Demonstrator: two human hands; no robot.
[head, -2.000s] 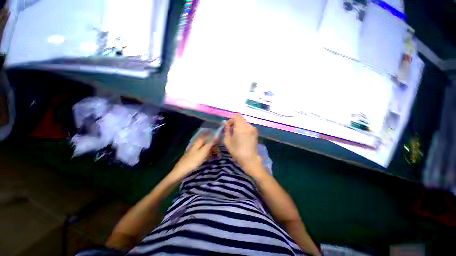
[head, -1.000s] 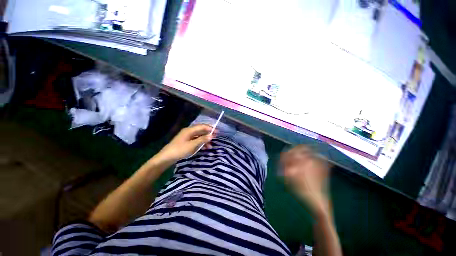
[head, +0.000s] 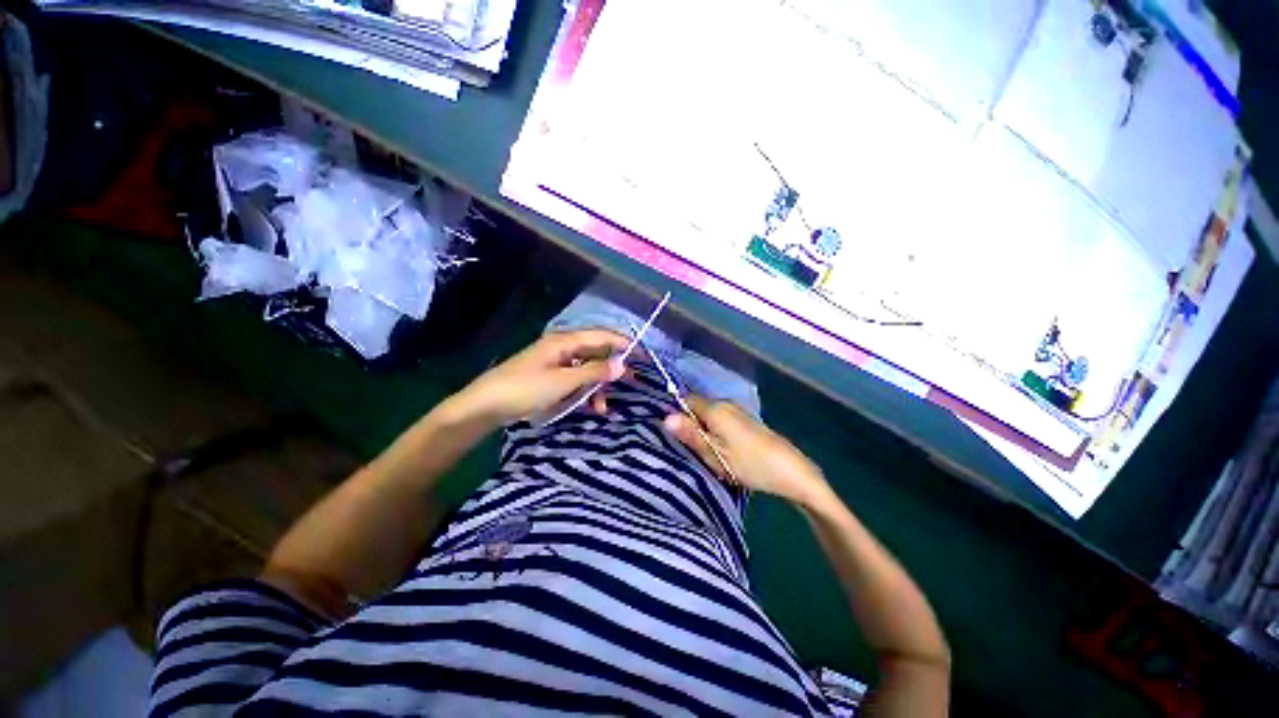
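My left hand point(head: 568, 372) pinches a narrow white strip point(head: 647, 327) in front of my body, its free end pointing up and right. My right hand point(head: 743, 446) holds a slim tool with a gold-coloured lower part, apparently scissors point(head: 673, 389), its tip close to the strip. Contact between tip and strip cannot be told. White panels point(head: 673, 133) lie on the bench. Green circuit boards point(head: 787, 262) with round discs and thin wires sit near the front edge, another point(head: 1051, 389) further right.
A panel stack point(head: 407, 49) lies at the upper left. Crumpled white waste liner point(head: 358, 239) fills a dark bag below the bench edge. Colourful printed sheets point(head: 638, 260) border the panels. Stacked folded sheets point(head: 1234, 519) stand at the far right. Brown cardboard point(head: 70, 477) is at lower left.
My right hand moved away to the right, then came back beside my left hand with the slim tool. My left hand still holds the strip. The view has shifted, so the bench sits higher.
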